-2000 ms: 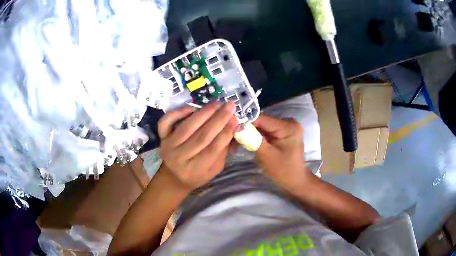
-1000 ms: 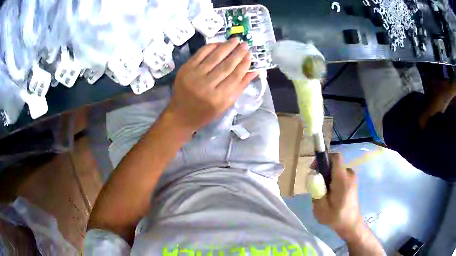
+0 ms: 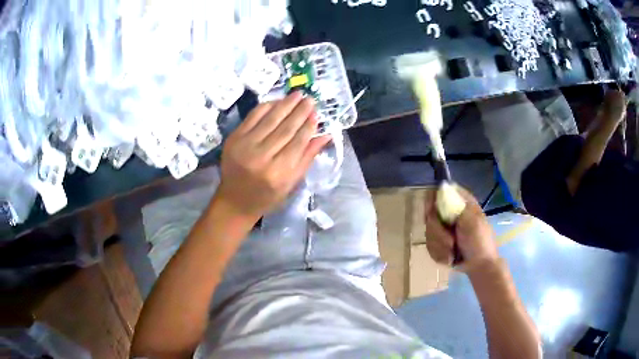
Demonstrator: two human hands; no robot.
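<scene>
A white ribbed socket housing (image 3: 340,77) lies at the bench edge, with a green circuit board (image 3: 299,67) bearing a yellow block inside it. My left hand (image 3: 270,151) lies flat over its near side, fingers together, and holds it down. My right hand (image 3: 459,235) grips the mallet (image 3: 429,109), its whitish, blurred head raised to the right of the housing. The same fist also holds a short cream-yellow hand tool (image 3: 450,202). A clear bag with cord (image 3: 325,165) hangs from the housing over my lap. A thin white stick-like part crosses the housing's right edge.
A large heap of bagged cords (image 3: 140,63) with white plugs (image 3: 183,160) covers the left bench. White U-clips (image 3: 517,28) and small black parts (image 3: 459,68) lie at the right. Cardboard boxes (image 3: 426,270) stand below. Another person's arm (image 3: 595,144) shows at the right.
Since two seconds ago, my right hand has left the housing and taken up the mallet. Since one second ago, the housing and my left hand appear lower and further left, and the mallet head is higher in view.
</scene>
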